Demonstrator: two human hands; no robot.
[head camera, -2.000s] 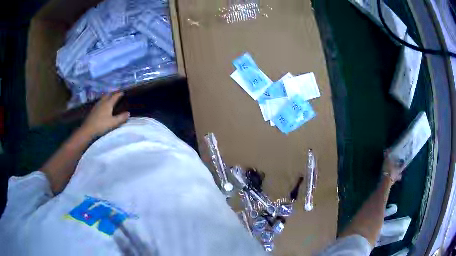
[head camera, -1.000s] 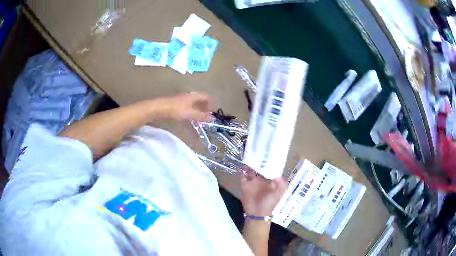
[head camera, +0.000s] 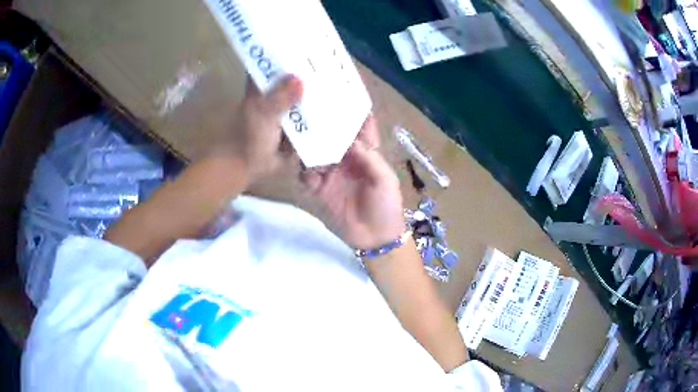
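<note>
A long white retail box (head camera: 314, 73) with dark print along its side is held up over the bench at the upper middle. My left hand (head camera: 268, 126) is blurred and grips the box's left side near its lower end. My right hand (head camera: 363, 191) is under the lower right end of the box, palm up, fingers partly hidden behind it. The leaflets are not visible. Bagged parts (head camera: 436, 249) lie partly behind my right forearm, near a slim clear sleeve (head camera: 422, 157) and a short black cable (head camera: 415, 175).
Finished boxes (head camera: 520, 306) overlap on the cardboard-covered bench at right. White boxes (head camera: 448, 42) lie on the green belt (head camera: 490, 99). An open carton of clear trays (head camera: 99, 184) is at left. A pink-red thing (head camera: 635, 222) is by a metal bracket at right.
The box has moved up and left from over the parts pile, and its printed side now shows. My left hand has come from the pile onto the box. The view has shifted slightly.
</note>
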